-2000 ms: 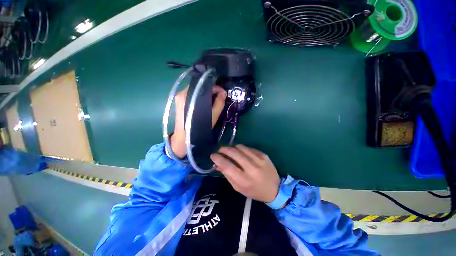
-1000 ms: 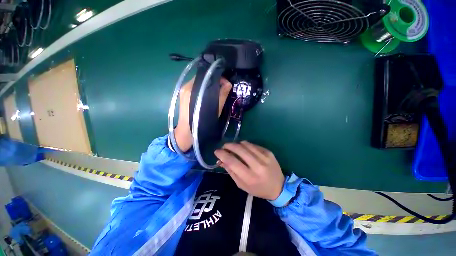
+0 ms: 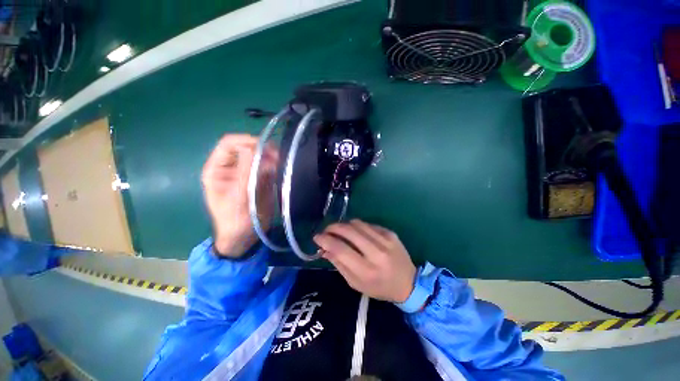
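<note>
A black headset lies on the green mat, its two silver-grey headband hoops [image 3: 289, 186] bowed toward me beside a wide black inner strap [image 3: 303, 178]. Its open round earcup [image 3: 358, 145] faces up, with a whitish-silver patch [image 3: 346, 149] inside and thin dark and reddish lead wires [image 3: 339, 180] running toward me. My right hand [image 3: 370, 262] pinches something at the near end of the hoops; the fingertips hide what exactly. My left hand [image 3: 230, 190] is blurred, left of the hoops, fingers partly behind the outer hoop; I cannot tell whether it touches it.
A fume fan [image 3: 447, 56] and green solder wire spool [image 3: 561, 36] stand at the back. A black iron stand [image 3: 570, 119] with a yellowish-brown sponge [image 3: 570, 199] and black cord is right, by a blue tray [image 3: 617, 231]. Tan boards [image 3: 80, 190] lie left.
My left hand has come out from between the strap and earcup and moved left, outside the hoops. My right hand stays at the hoops' near end. The whole view has shifted slightly.
</note>
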